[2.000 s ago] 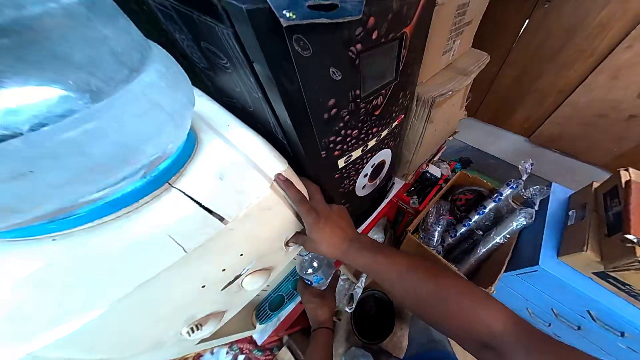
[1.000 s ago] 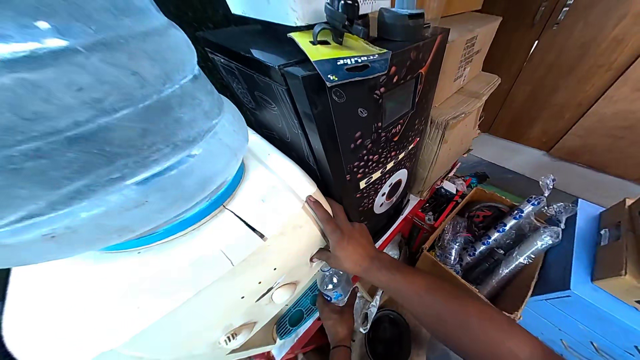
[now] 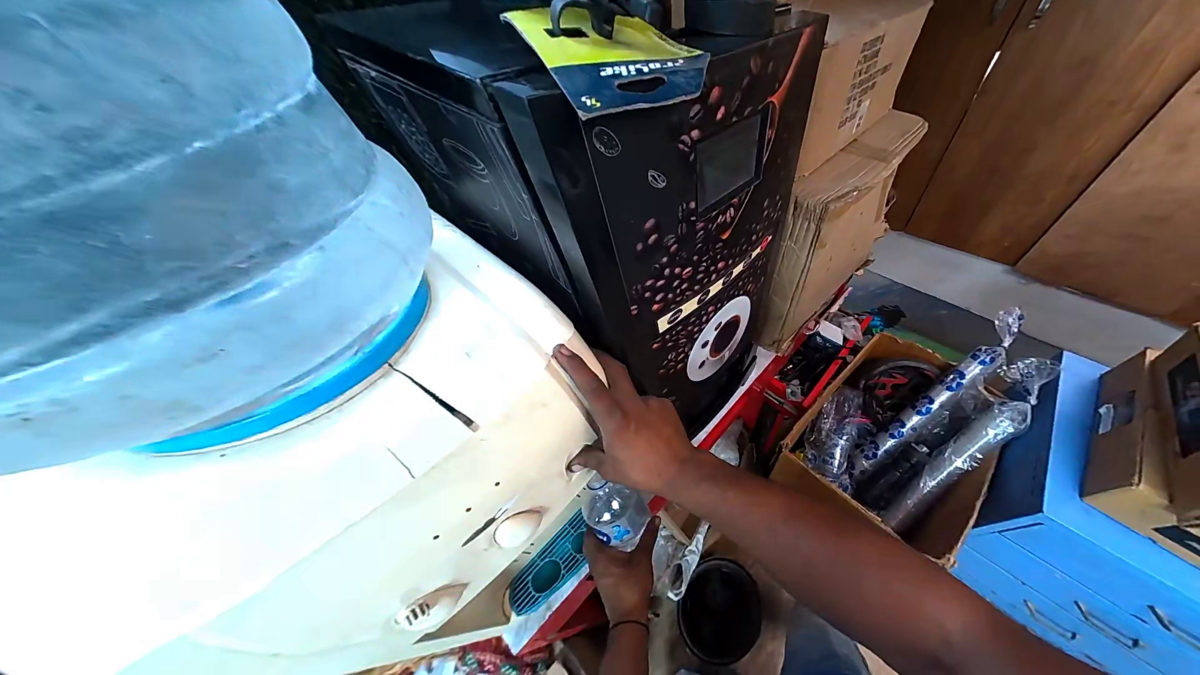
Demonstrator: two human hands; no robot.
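Note:
A white water dispenser fills the left side, with a large clear-blue water jug upside down on top. My right hand lies on the dispenser's front right edge, fingers spread over the rim and thumb against a round knob or button. Just below it, my left hand, with a dark band at the wrist, is closed around a small clear plastic bottle. The bottle stands roughly upright, its top under my right thumb, beside the teal drip grille. The bottle's mouth is hidden.
A black coffee machine with a bean print stands behind the dispenser, a yellow-and-dark card on top. Cardboard boxes are stacked beside it. At right are an open carton of plastic-wrapped tubes and a blue drawer cabinet. A black bucket stands below.
The view has shifted, bringing the top of the coffee machine into sight. Both hands keep their places at the dispenser, the left one still around the bottle.

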